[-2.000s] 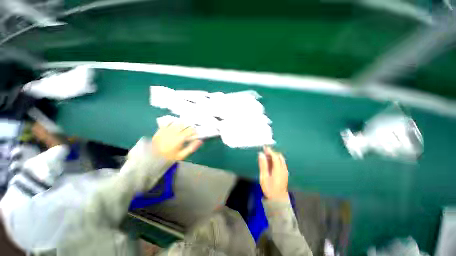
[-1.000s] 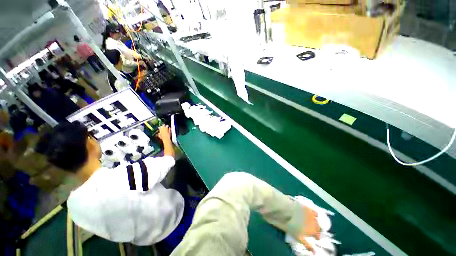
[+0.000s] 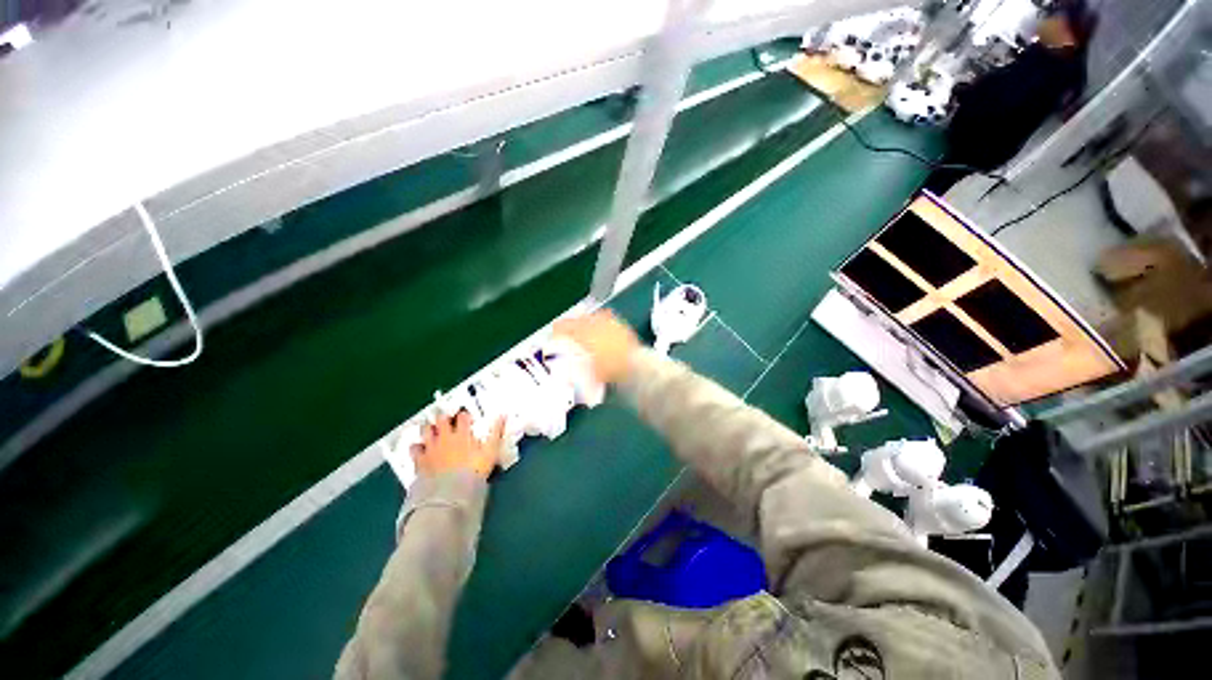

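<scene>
A tight row of several white security cameras (image 3: 534, 403) lies on the green bench along the conveyor rail. My left hand (image 3: 459, 446) rests on the near left end of the row, fingers spread over the white parts. My right hand (image 3: 600, 348) is at the far right end of the row, blurred, its fingers bent over the end piece. Both hands touch the row; whether the fingers grip a single camera cannot be told. A single white camera (image 3: 679, 315) stands apart, right of my right hand.
More white cameras (image 3: 904, 466) stand at the right by a wood-framed monitor (image 3: 977, 303) and a white keyboard (image 3: 884, 361). A pale post (image 3: 635, 173) rises beyond my right hand. A blue stool (image 3: 686, 563) is below the bench edge. A person in dark clothes (image 3: 1017, 100) is at the far right.
The view has swung from the left neighbour's station to the right. Both my hands are now on the camera row; one second ago only one hand showed, on white items.
</scene>
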